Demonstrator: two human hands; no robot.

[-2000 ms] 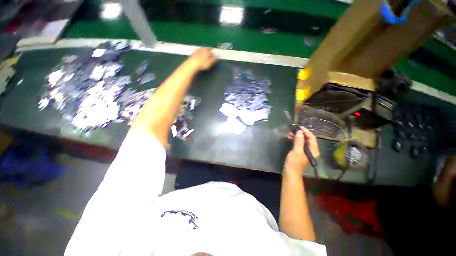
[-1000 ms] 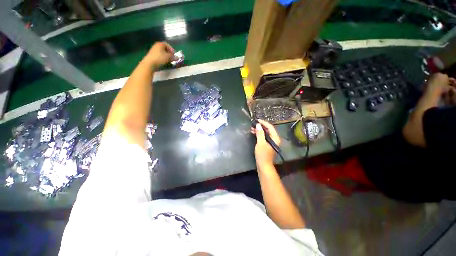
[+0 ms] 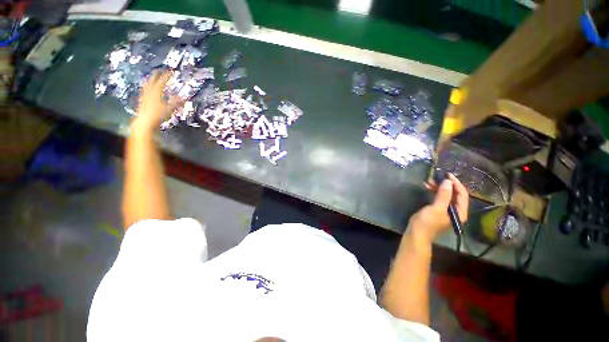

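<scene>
My left hand (image 3: 157,100) is on the near side of the silvery-grey board pile (image 3: 137,57) at the left, fingers apart and blurred; I cannot tell if it touches or grips a board. My right hand (image 3: 446,204) holds the black soldering iron (image 3: 455,220) beside the brown component tray (image 3: 471,170). A heap of narrow whitish strips with reddish parts (image 3: 230,119) lies right of my left hand. A loose pile of circuit boards (image 3: 400,123), white and dark blue-purple, lies left of the tray.
A green conveyor belt (image 3: 414,37) with a pale rail (image 3: 347,55) runs behind the dark green bench. A brown cardboard box (image 3: 514,60) stands behind the tray. The solder spool (image 3: 507,227), a dark box with a red light (image 3: 534,175) and black round parts (image 3: 587,207) are at the right.
My left hand has moved from above the conveyor rail, where it had a small whitish piece, back to the pile at the left. My right hand keeps the iron near the tray. The view has shifted left.
</scene>
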